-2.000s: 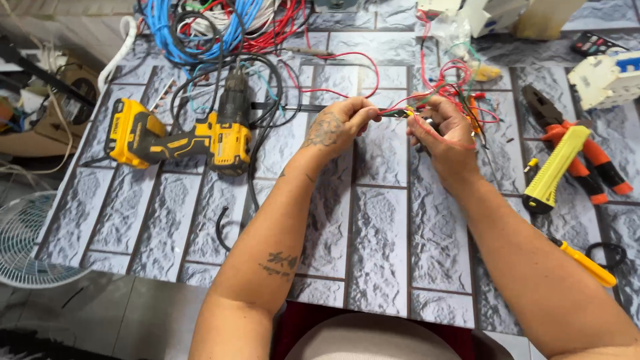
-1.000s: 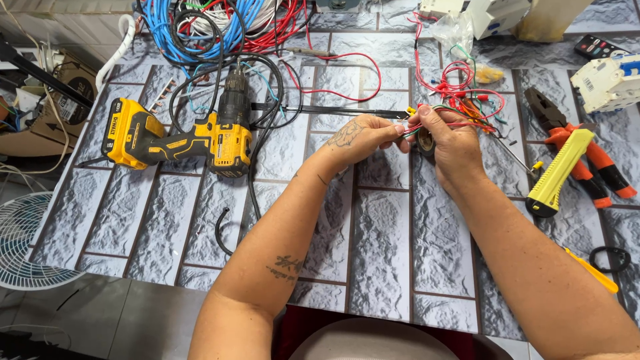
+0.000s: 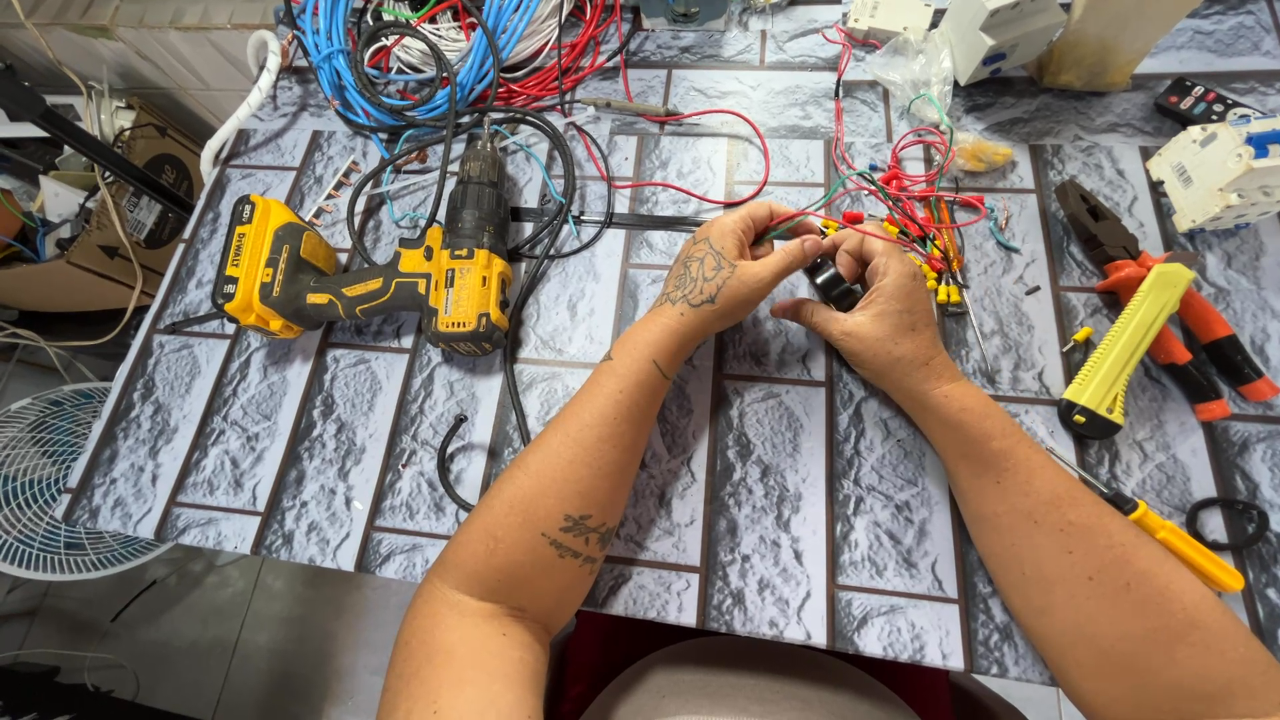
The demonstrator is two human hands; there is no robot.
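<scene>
My left hand (image 3: 735,265) pinches thin red and green insulated wires (image 3: 800,222) between thumb and fingertips. Close against it on the right, my right hand (image 3: 875,290) holds a small black roll, probably electrical tape (image 3: 832,283), its thumb apart below the roll. Behind my right hand lies a tangle of red and green wires (image 3: 915,185) with yellow and red crimp terminals (image 3: 942,290). The wires between my fingertips are partly hidden. An orange-handled screwdriver (image 3: 945,225) lies partly under the tangle, its thin shaft pointing toward me.
A yellow DeWalt cordless drill (image 3: 370,275) lies left, below coiled blue, red and white wires (image 3: 430,50). To the right are orange-handled pliers (image 3: 1150,290), a yellow-green utility knife (image 3: 1128,350), a yellow-handled screwdriver (image 3: 1185,545), circuit breakers (image 3: 1215,175) and a remote control (image 3: 1205,100).
The black roll now shows plainly in my right hand. My right thumb has moved away from the wires, while my left hand stays on them.
</scene>
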